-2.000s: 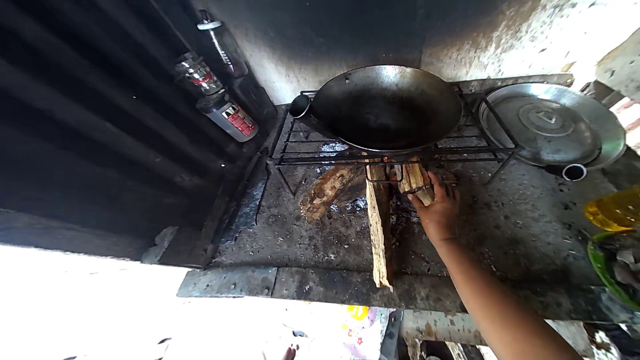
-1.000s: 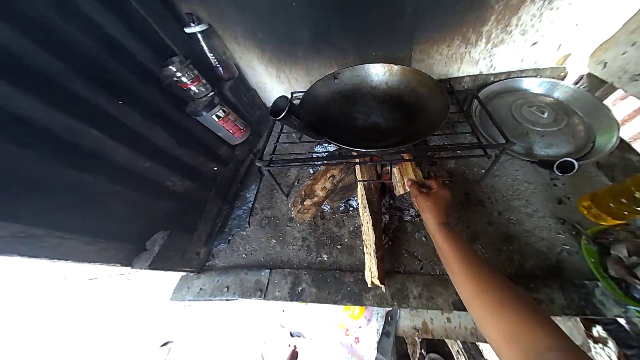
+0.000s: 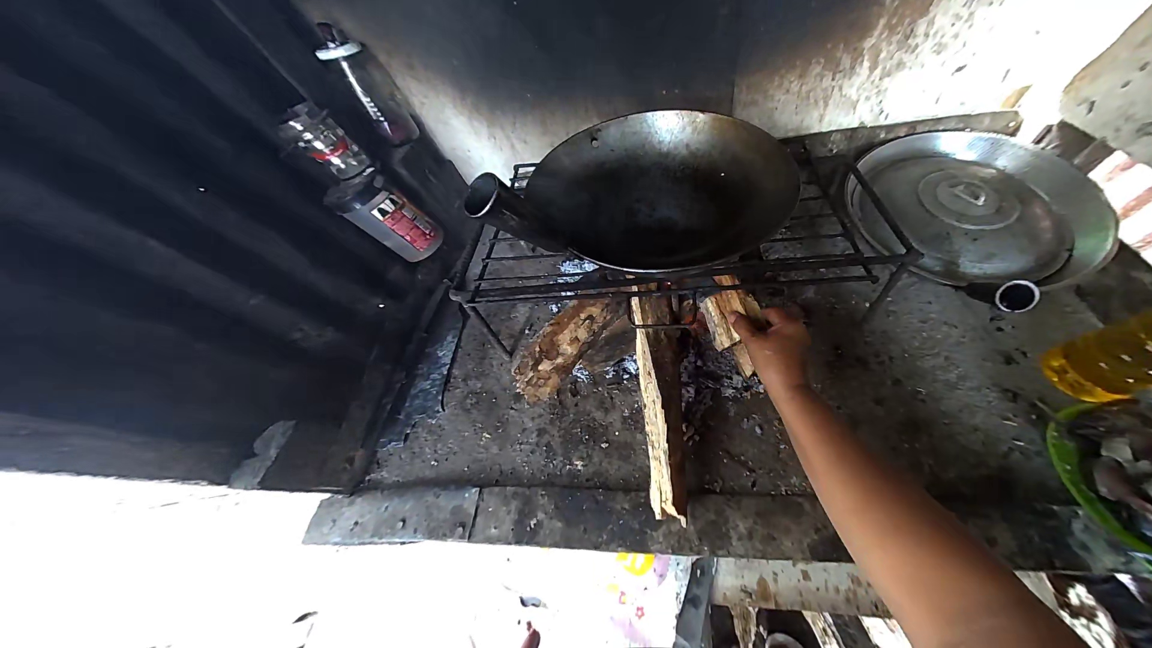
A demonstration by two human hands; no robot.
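My right hand (image 3: 778,346) grips a short piece of split firewood (image 3: 725,317) under the right part of a black metal grill stand (image 3: 576,286). Left of it, a long split stick of firewood (image 3: 659,414) lies with its near end toward the ledge's front edge. A thick barked log (image 3: 560,353) lies farther left. Grey ash and a small red glow show beneath the stand. On top of the stand rests a dark wok (image 3: 666,193), its hollow handle pointing left. My left hand is not in view.
Right of the stand lie a large metal pan with a lid (image 3: 981,202), a bottle of yellow liquid (image 3: 1100,360) and a green basin (image 3: 1071,463). Containers, one a plastic jar (image 3: 389,219), stand at the left by the dark corrugated wall (image 3: 162,270). The concrete ledge (image 3: 576,522) ends in front.
My right hand stays at the short firewood piece under the grill stand; the piece's near end sits a little differently from two seconds ago. The wok and the long stick have not plainly moved.
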